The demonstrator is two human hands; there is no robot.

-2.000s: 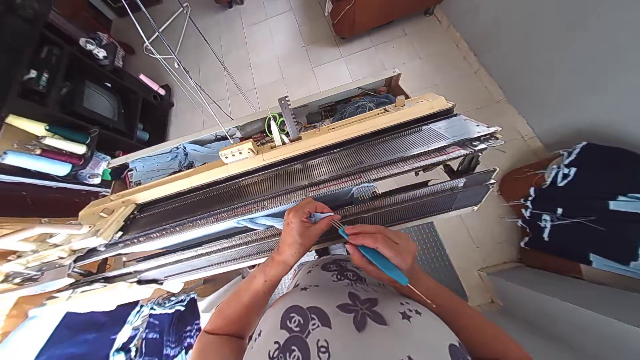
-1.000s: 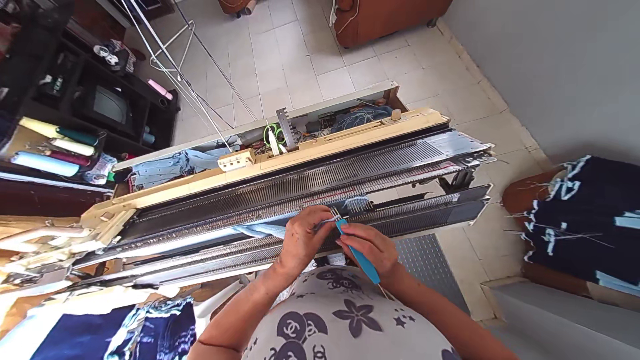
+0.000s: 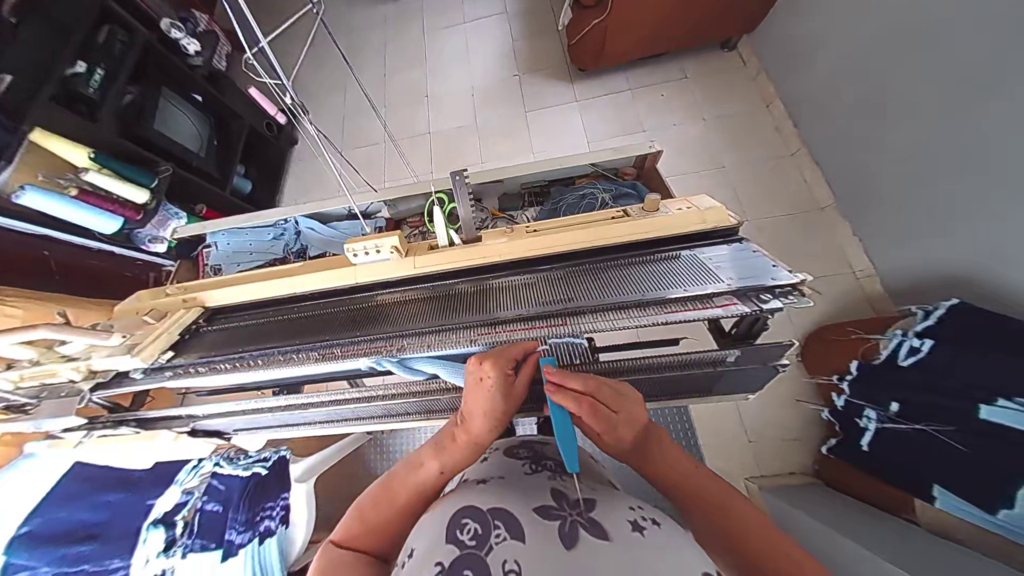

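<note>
A flat-bed knitting machine (image 3: 512, 292) with two needle beds stretches across the view in front of me. My right hand (image 3: 604, 408) grips a blue-handled transfer tool (image 3: 563, 424), its far end at the needles and a thin metal tip pointing back toward my shirt. Close beside its far end, my left hand (image 3: 498, 388) has thumb and forefinger pinched near the edge of light blue knitted fabric (image 3: 428, 368); whether it holds the fabric or yarn cannot be told. White-blue stitches (image 3: 568, 346) hang on needles just right of my fingertips.
Behind the machine, a long tray (image 3: 552, 168) holds green-handled scissors (image 3: 442, 210), yarn and cloth. Yarn cones (image 3: 68, 210) lie on the left. Dark blue knitted pieces (image 3: 928, 400) rest on a brown seat at right; more navy fabric (image 3: 76, 512) lies at lower left.
The transfer tool has swung to a steeper angle, its far end now at the needles. Both hands have moved toward the needle bed from their earlier place nearer my body.
</note>
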